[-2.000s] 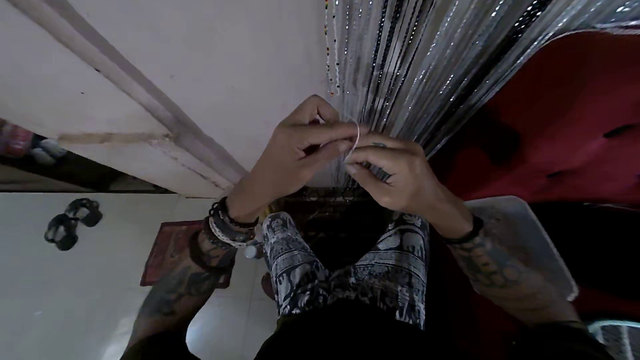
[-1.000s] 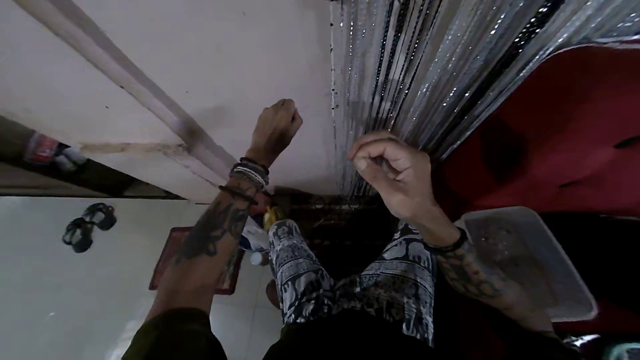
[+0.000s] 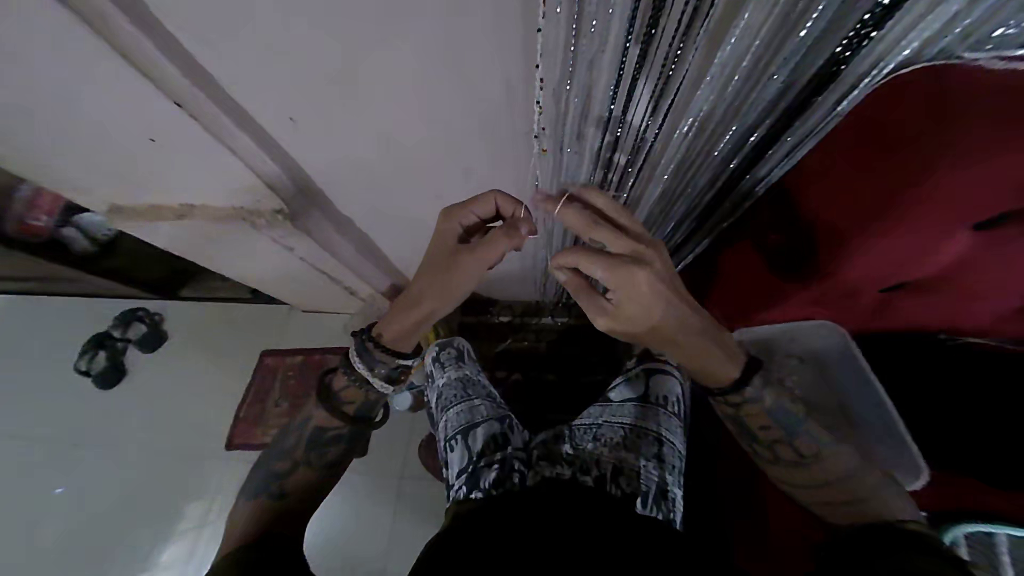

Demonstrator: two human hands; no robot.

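Note:
A thin pale thread [image 3: 562, 203] loops over the raised fingers of my right hand [image 3: 620, 268], whose thumb and other fingers are spread. My left hand [image 3: 472, 236] pinches a part of thin thread between thumb and forefinger, just left of the right fingertips. Whether it is one continuous thread cannot be told. Behind both hands hang strands of a silvery and black string curtain [image 3: 664, 96], with a beaded strand [image 3: 540, 88] at its left edge.
A translucent plastic tub [image 3: 832, 384] lies under my right forearm beside a red cushioned seat [image 3: 944, 200]. On the left are a pale wall [image 3: 384, 88], a red mat [image 3: 280, 396] and a pair of dark sandals [image 3: 120, 344] on the tiled floor. My patterned trousers are below.
Two seconds ago my hands were together at a pale thread; a second ago they were apart, the left closed. Now they are close again, with the right fingers spread.

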